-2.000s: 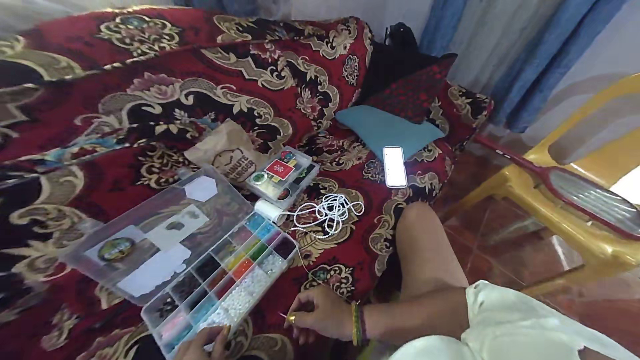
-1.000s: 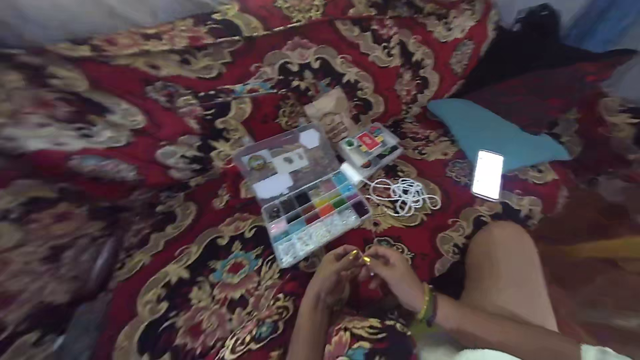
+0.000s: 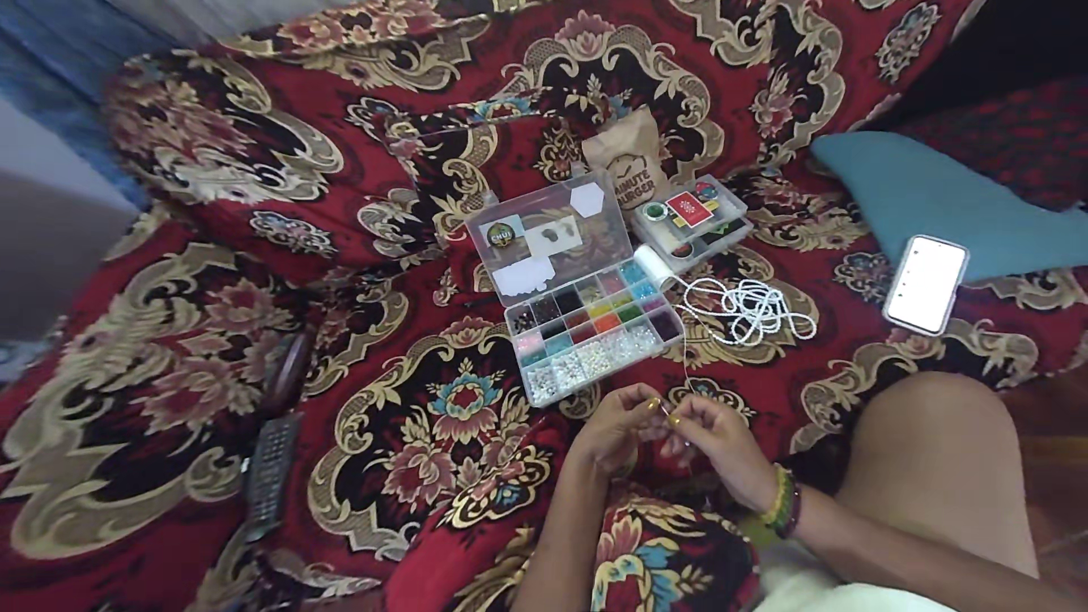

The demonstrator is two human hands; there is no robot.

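Observation:
My left hand (image 3: 625, 425) and my right hand (image 3: 716, 432) meet just below an open plastic bead organizer (image 3: 595, 336), thumbs and fingertips pinched close together. Between them runs a thin thread (image 3: 687, 365) that rises toward a white spool (image 3: 653, 265) at the box's right corner. Something tiny, maybe a bead, is at the fingertips, too small to tell. The box's compartments hold white, pearly, orange, green, blue and dark beads, and its clear lid (image 3: 552, 234) leans back with paper pieces on it. A white beaded strand or cord (image 3: 748, 310) lies coiled to the right.
Behind the organizer are a brown paper bag (image 3: 629, 161) and a clear plastic case (image 3: 693, 221) with a red card. A phone with a lit screen (image 3: 926, 285) rests by a teal cloth (image 3: 918, 187). A remote control (image 3: 270, 476) lies left on the patterned sofa cover (image 3: 408, 399).
Two seconds ago my left hand was at the bead box's near edge; it has come away and joined my right hand. The view has swung left.

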